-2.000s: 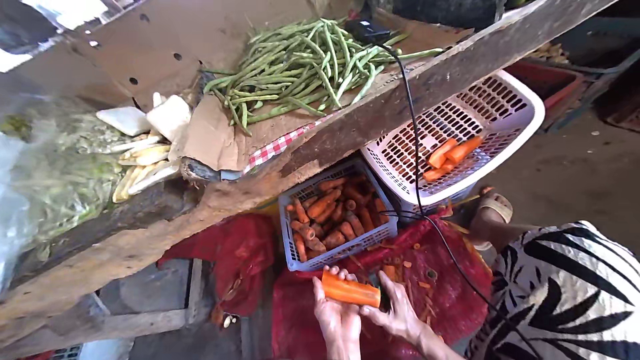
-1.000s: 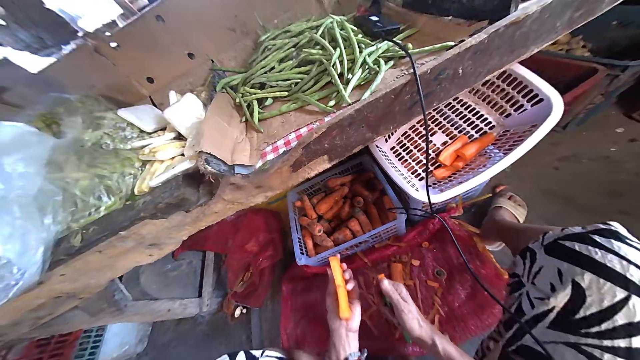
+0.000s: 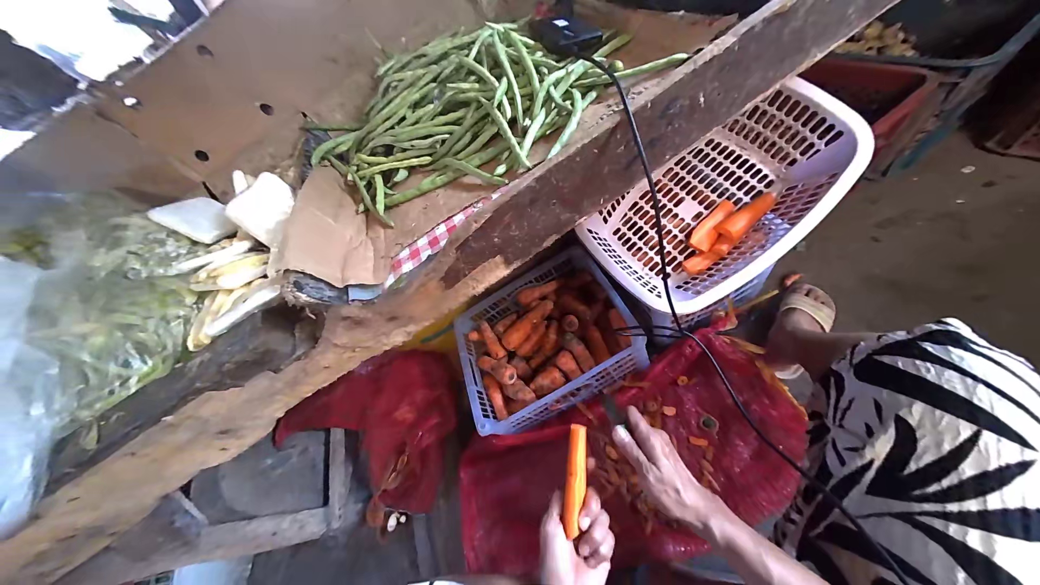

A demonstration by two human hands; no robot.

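Observation:
My left hand (image 3: pixel 575 536) is closed around the lower end of an orange carrot piece (image 3: pixel 575 479), which points upward. To its right, my right hand (image 3: pixel 660 467) holds a small dark blade (image 3: pixel 613 409) by its fingertips; its handle is hidden. Both hands are over a red mesh sack (image 3: pixel 520 496) strewn with carrot peelings (image 3: pixel 621 479). Unpeeled carrots (image 3: pixel 528 333) fill a blue-grey plastic crate (image 3: pixel 532 418) just beyond the hands. Several peeled carrot pieces (image 3: pixel 743 218) lie in a white perforated basket (image 3: pixel 849 162) at the upper right.
A rough wooden beam (image 3: pixel 390 333) edges a stall table holding green beans (image 3: pixel 463 106). A black cable (image 3: pixel 650 175) hangs from it across the basket and sack. A person's sandalled foot (image 3: pixel 804 309) and patterned garment (image 3: pixel 934 439) are at right. Bagged greens (image 3: pixel 106 301) lie at left.
Two seconds ago both hands were together at the carrot piece. My right hand has since come away from it to the right, and the piece now stands more upright in my left hand.

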